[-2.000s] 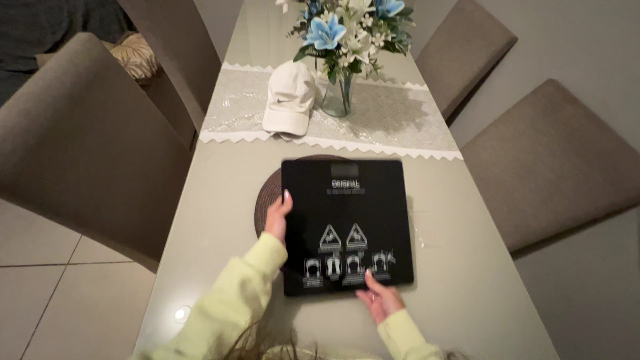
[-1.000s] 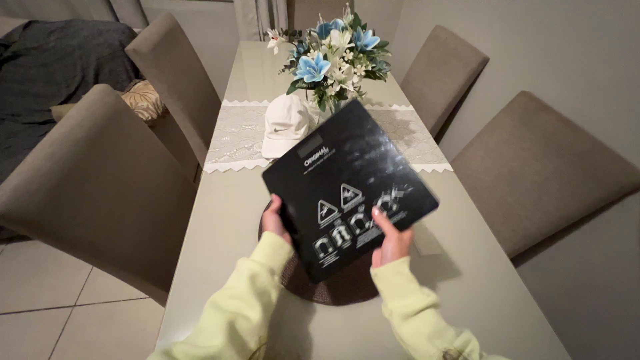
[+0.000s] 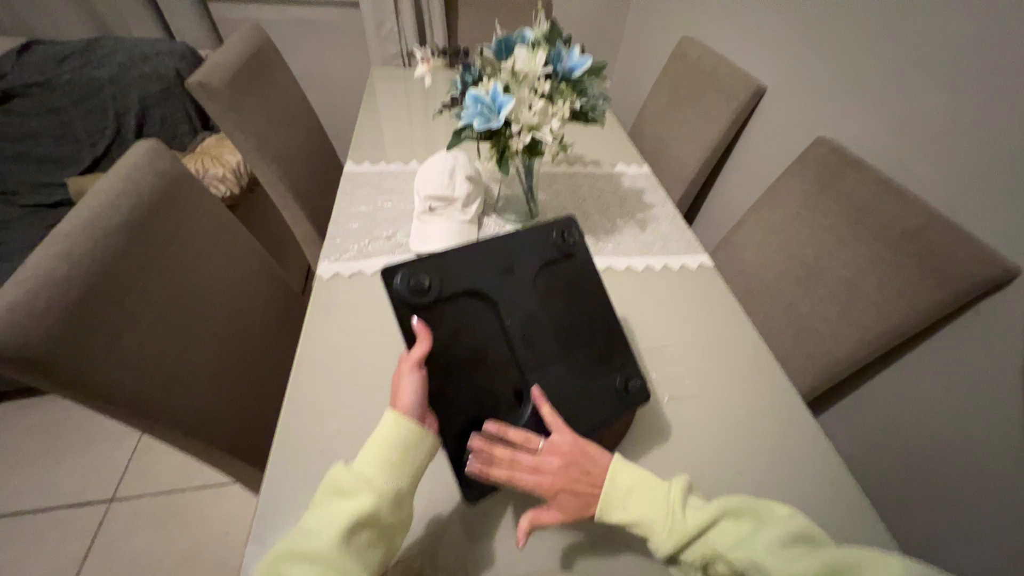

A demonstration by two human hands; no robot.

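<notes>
A black square bathroom scale is tilted above the table with its underside towards me, round feet showing at the corners. My left hand grips its left edge, thumb on the underside and the other fingers mostly hidden behind it. Over the lower part of the underside lies my right hand, fingers spread, with a ring on one finger; whether the palm touches is hard to tell. Part of a brown round placemat shows beneath the scale's lower right side.
A white cap and a glass vase of blue and white flowers stand on a lace runner across the glossy table. Upholstered chairs line both sides. A dark cloth covers a seat at the left.
The scale has been turned over, from its printed top to its underside. My right hand has left the scale's right edge and now lies spread over the lower part. My left hand still holds the left edge.
</notes>
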